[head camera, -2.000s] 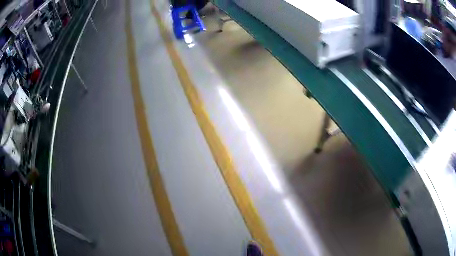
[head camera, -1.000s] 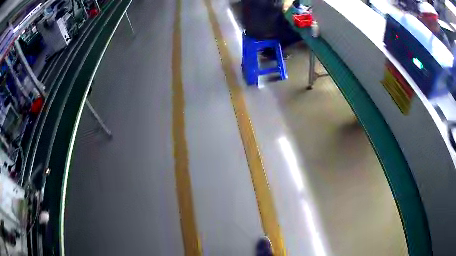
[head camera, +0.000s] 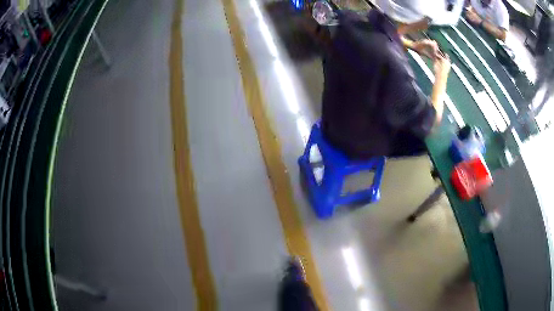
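Neither of my hands is in the picture. Nearest in front of me is the grey aisle floor (head camera: 133, 182) with two yellow lines (head camera: 267, 140). One dark shoe and lower leg (head camera: 296, 291) of mine show at the bottom edge, beside the right yellow line. On the right, a blue plastic stool (head camera: 331, 182) stands beside the green bench (head camera: 480, 255). A red box (head camera: 471, 178) lies on that bench, with a small blue thing (head camera: 466, 146) just behind it.
A person in dark clothes (head camera: 376, 91) sits on the stool, forearms over the bench. Other people's arms and pale clothes (head camera: 489, 15) show across it. A long green bench (head camera: 36, 146) curves along the left. A grey panel (head camera: 525, 243) stands at the lower right.
The view has moved forward along the aisle. The stool, the seated person and the red box appear nearer and lower. The white box and the monitor have left the picture.
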